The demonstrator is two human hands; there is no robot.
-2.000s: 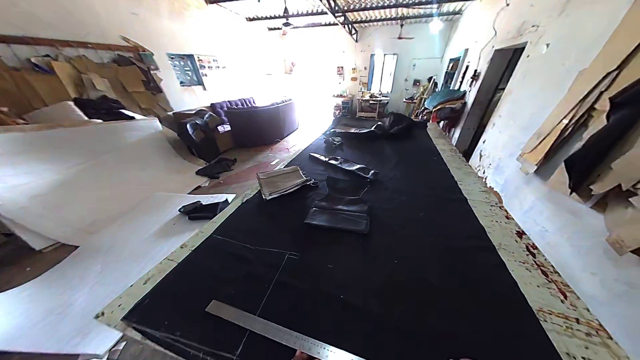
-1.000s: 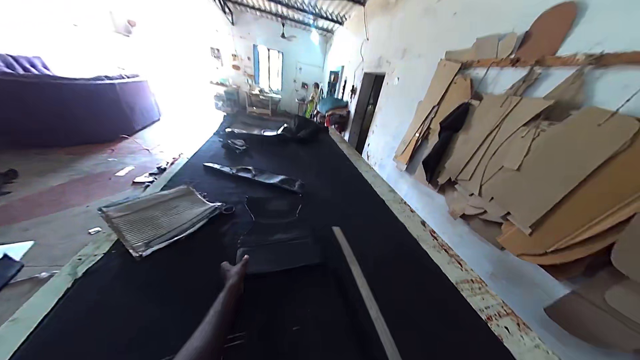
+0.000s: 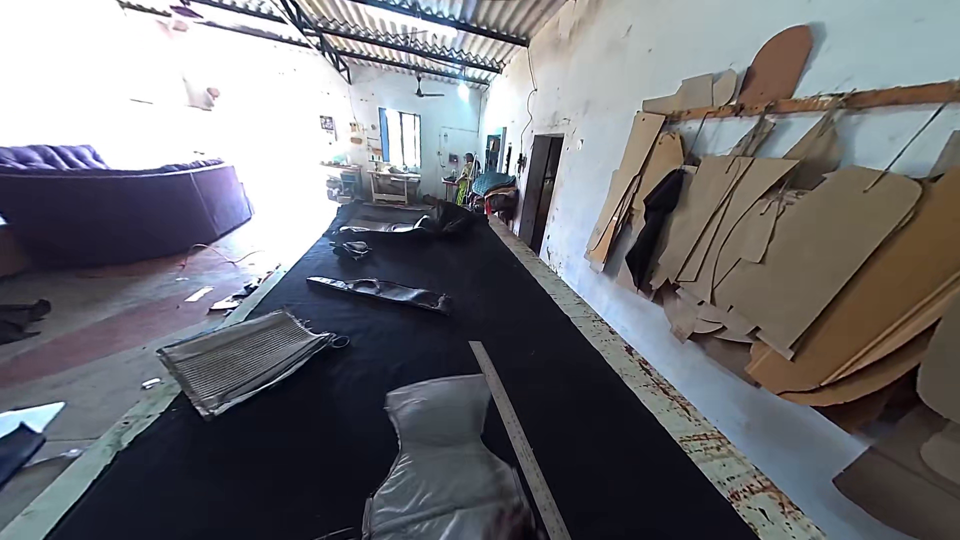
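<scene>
A steel ruler [image 3: 517, 435] lies lengthwise on black fabric [image 3: 300, 465] spread over a long table. Left of it, a grey, shiny waisted panel [image 3: 442, 450] lies on the fabric, reaching the bottom edge. Over the panel's lower right part, near the ruler, is a dark, blurred part of a hand, seemingly my right hand [image 3: 514, 523]; its fingers and grip cannot be made out. My left hand is out of view. A folded ribbed grey-beige cloth piece [image 3: 244, 360] lies to the left, with a small dark loop at its right end. A narrow dark shiny piece [image 3: 379, 292] lies farther up.
The table's pale, stained edge [image 3: 675, 405] runs along the right. Cardboard patterns [image 3: 817, 247] hang from a wooden rail on the right wall. A purple curved sofa [image 3: 127, 202] stands at left. More dark material [image 3: 450, 219] lies at the table's far end; a person [image 3: 466, 178] is beyond it.
The dark panel a hand touched one second ago no longer shows there; a grey panel now lies nearer, beside the ruler. The arm seen then has left that spot.
</scene>
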